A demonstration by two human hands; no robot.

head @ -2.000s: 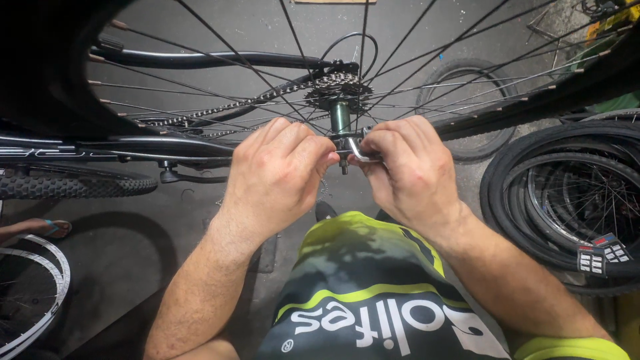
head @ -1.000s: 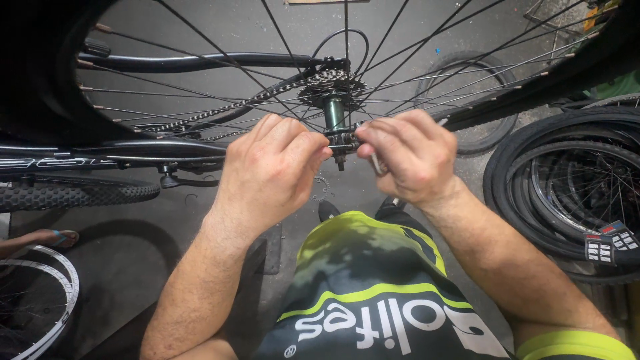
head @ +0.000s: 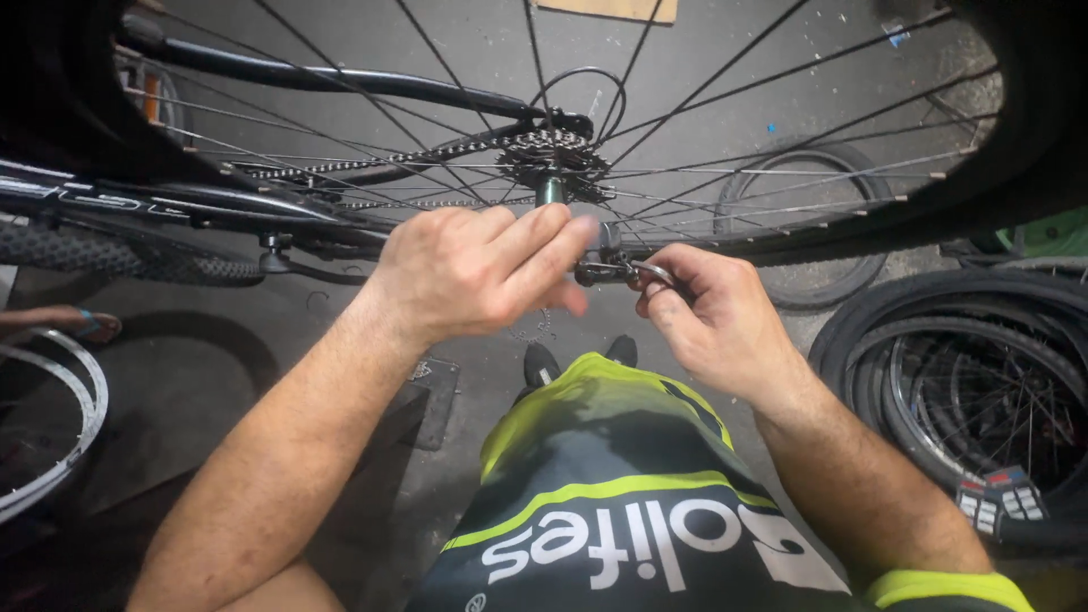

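Observation:
A bicycle wheel with dark spokes spans the upper view, its green hub (head: 551, 191) and rear cassette (head: 554, 157) near the middle. Just below the hub, my left hand (head: 489, 268) reaches across with extended fingers beside a dark brake caliper (head: 602, 248); whether it touches or holds a part there is hidden. My right hand (head: 718, 310) pinches a metal hex key (head: 654, 272), whose far end meets the caliper's right side. The chain (head: 365, 163) runs left from the cassette, along the black frame tube (head: 340, 78).
Several tyres and wheels (head: 977, 382) lie stacked at right. Another tyre (head: 799, 297) lies on the floor behind the wheel. Bare rims (head: 89, 399) and a person's foot in a sandal (head: 102, 325) are at left. A second bicycle tyre (head: 127, 255) is nearby.
My left hand has moved right, over the hub's lower end, and its fingers have straightened. My right hand has shifted lower and to the right of the hub.

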